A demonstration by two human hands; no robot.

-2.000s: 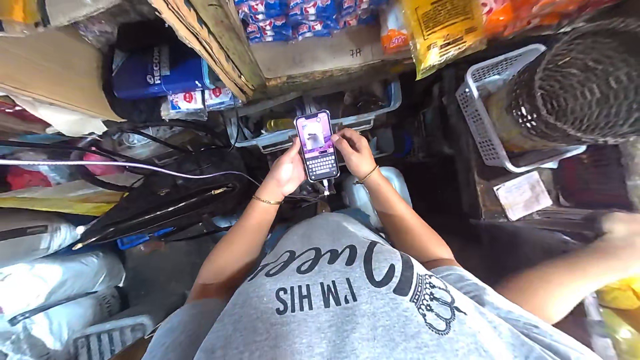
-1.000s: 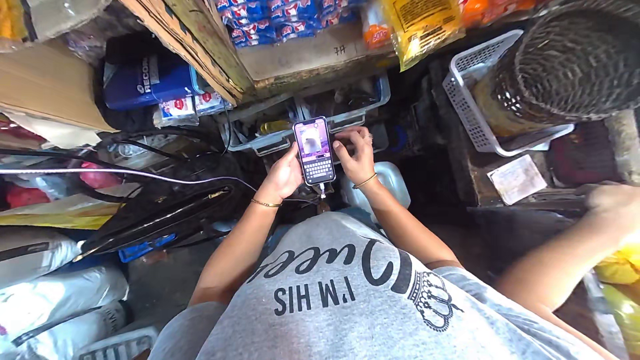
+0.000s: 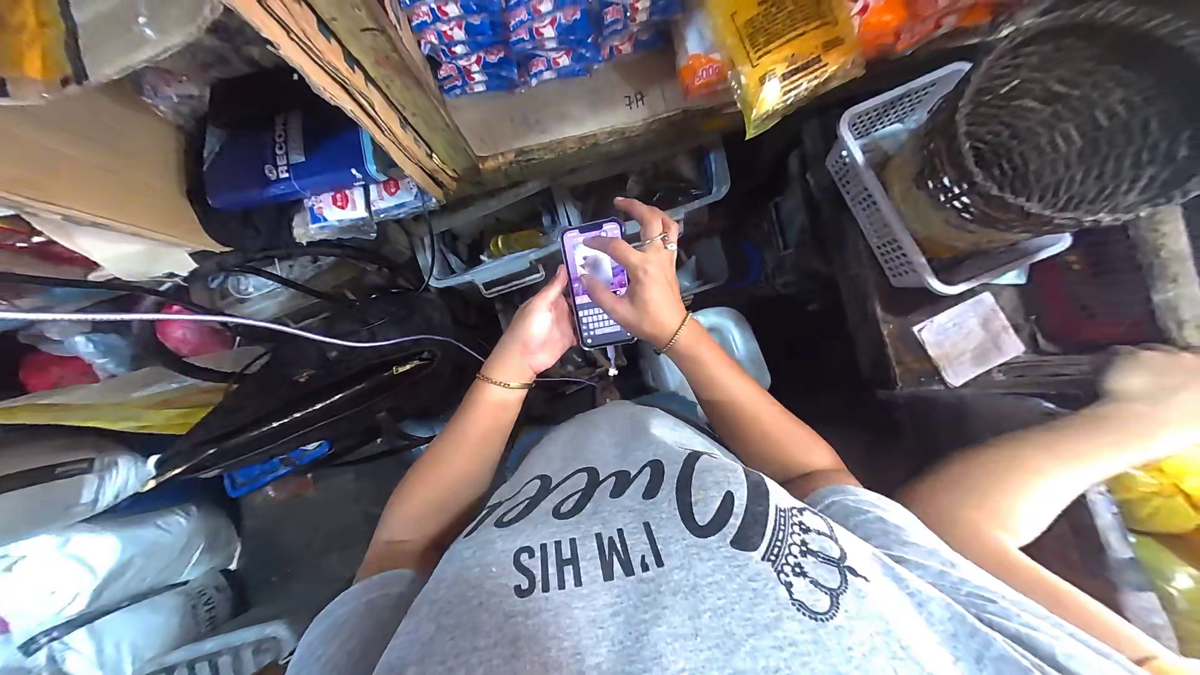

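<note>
A smartphone with a lit screen, showing a picture above a keyboard, is held upright in front of my chest. My left hand grips it along its left edge; a thin bracelet is on that wrist. My right hand is over the screen with its fingers spread, thumb and index finger at the glass; it wears a ring and a bracelet. A white cable is plugged into the bottom of the phone.
Another person's arm reaches in at the right. A white plastic basket holds a dark woven basket. Plastic trays lie beyond the phone, under a wooden shelf with blue packets. A black bag and white sacks are at the left.
My right hand has moved from the phone's right edge to over its screen, its fingers now spread. My left hand still holds the phone. The picture on the screen looks larger.
</note>
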